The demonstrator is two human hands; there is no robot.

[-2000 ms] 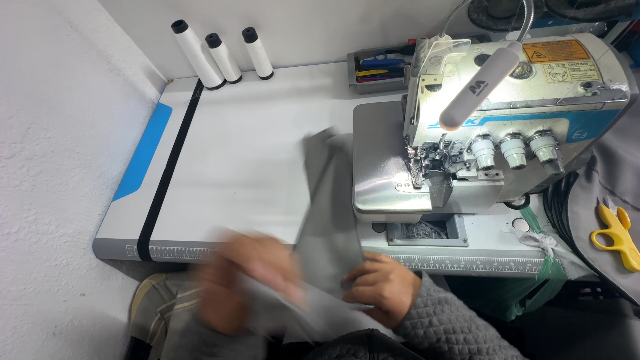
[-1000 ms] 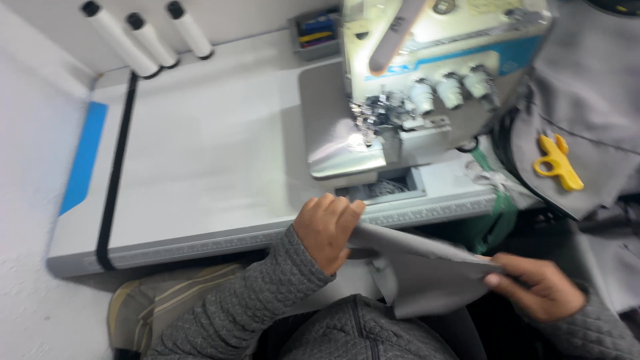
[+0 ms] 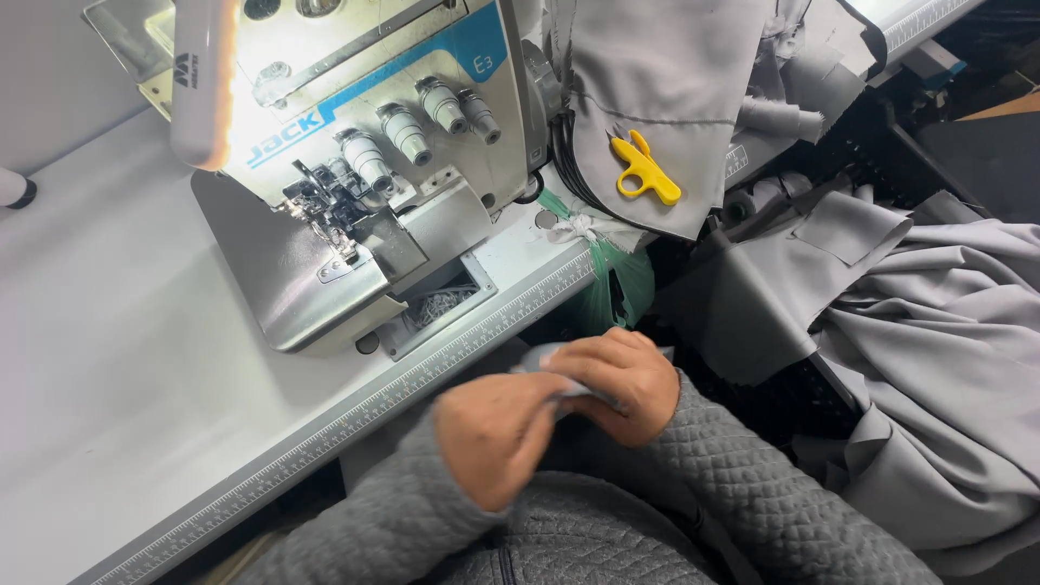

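Observation:
Close together in front of my body, my left hand (image 3: 496, 435) and my right hand (image 3: 621, 386) grip a small folded piece of grey fabric (image 3: 536, 357). Most of that piece is hidden by my fingers. Both hands are below the table's ruled front edge. Beyond them stands a Jack overlock sewing machine (image 3: 390, 122), its needle area lit by a lamp (image 3: 203, 81). Yellow thread snips (image 3: 644, 168) lie on stacked grey fabric panels (image 3: 658, 73) to the machine's right.
A ruler strip (image 3: 325, 435) runs along the table's front edge. A green plastic bag (image 3: 621, 280) hangs from it, tied with white cloth. Draped grey fabric (image 3: 951, 349) fills the right side. A thread-waste tray (image 3: 439, 309) sits beneath the machine. One white spool end (image 3: 15, 188) shows at far left.
My hands, spread apart with the grey fabric stretched between them one second ago, have come together on it. The view has swung to the right.

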